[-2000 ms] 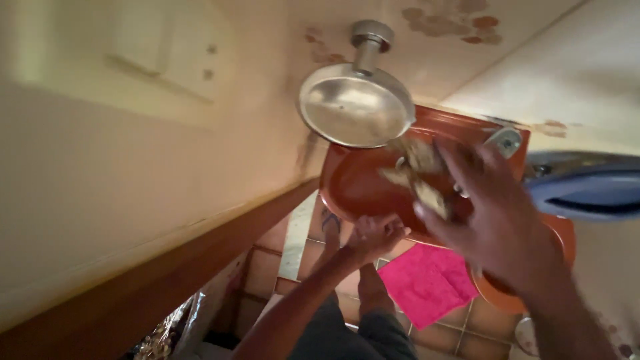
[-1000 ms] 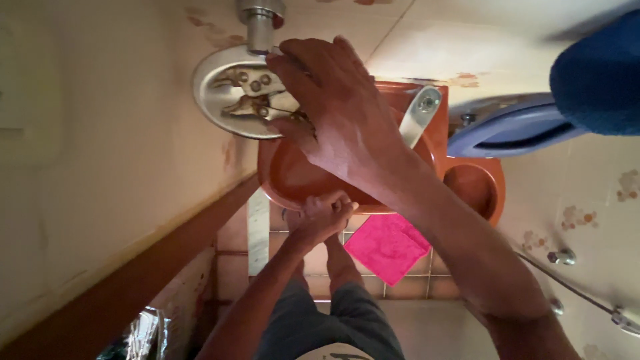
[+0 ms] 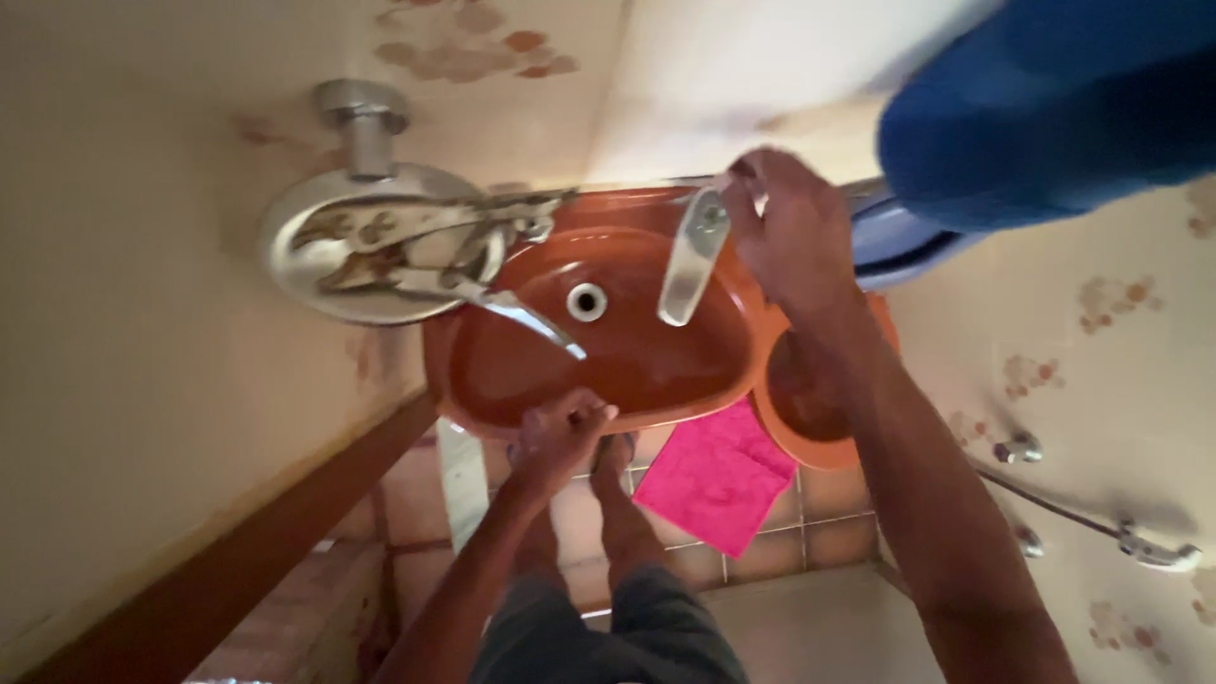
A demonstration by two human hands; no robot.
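Observation:
My right hand point(image 3: 793, 223) is at the faucet point(image 3: 695, 256) at the back of the orange-brown sink point(image 3: 608, 380); its fingertips bend by the faucet's base, and what they touch is hidden. Over the sink's near rim, my left hand point(image 3: 560, 432) has its fingers curled; whether something small is in it I cannot tell. At the left, a wall-mounted metal soap dish point(image 3: 328, 294) bears a worn multi-tool or folding pliers point(image 3: 418, 223), whose blade point(image 3: 532, 323) juts out over the basin. A white-rimmed drain point(image 3: 586, 302) shows in the basin.
Blue cloth point(image 3: 1026, 123) hangs at the upper right, over a blue oval object point(image 3: 902, 242). An orange round basin point(image 3: 817, 418) adjoins the sink. A pink cloth point(image 3: 717, 480) lies on the tiled floor. Metal wall fittings point(image 3: 1018, 448) are at the right, a brown edge point(image 3: 237, 551) at the left.
My right hand held the metal tool over the sink, then was at the soap dish; now it is at the faucet and the tool lies in the dish. My left hand stays near the sink's rim.

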